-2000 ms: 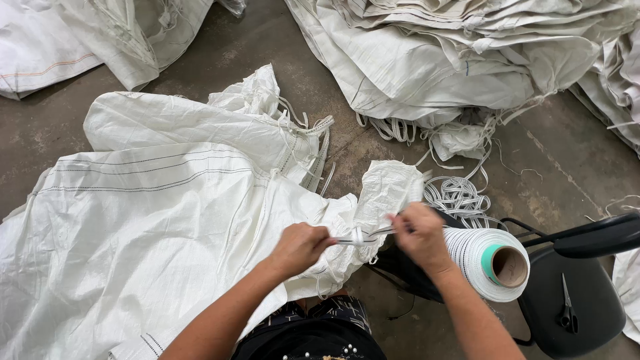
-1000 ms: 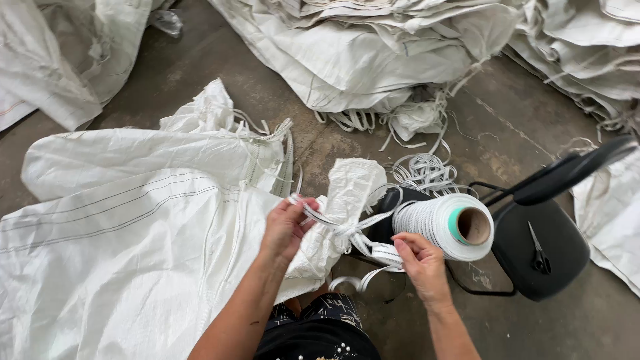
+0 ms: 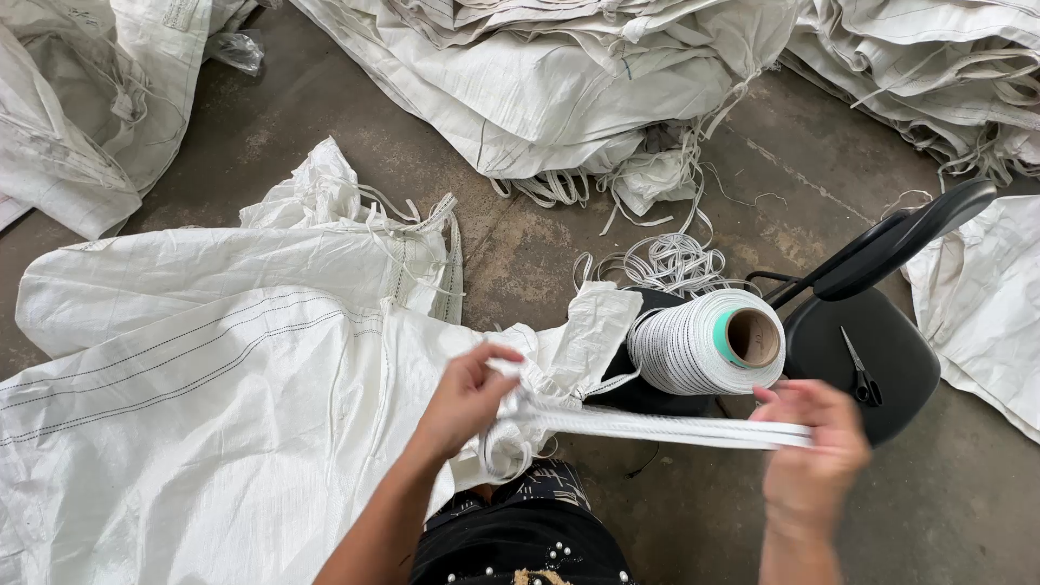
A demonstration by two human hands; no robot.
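Observation:
My right hand (image 3: pixel 816 443) grips flat white woven straps (image 3: pixel 666 428) with dark lines, pulled out sideways from a gathered bag neck. My left hand (image 3: pixel 471 398) is beside that neck, blurred, thumb and fingers near each other; whether strap lies between them cannot be told. The large white woven plastic bag (image 3: pixel 203 439) spreads to the left, and its pale spout flap (image 3: pixel 597 321) sticks up beyond the straps. Just behind my right hand, a big spool of white striped strap (image 3: pixel 691 341) with a cardboard core rests on a black seat.
Black scissors (image 3: pixel 863 374) lie on a black chair (image 3: pixel 894 349) at the right. Loose strap (image 3: pixel 678 264) is heaped beyond the spool. Stacks of folded woven bags (image 3: pixel 552 89) stand at the back, with more bags at the upper left and far right, on a stained concrete floor (image 3: pixel 341 106).
My right hand has moved right, drawing the straps out long from the bag neck. My left hand, earlier holding a strap end raised, is now by the neck.

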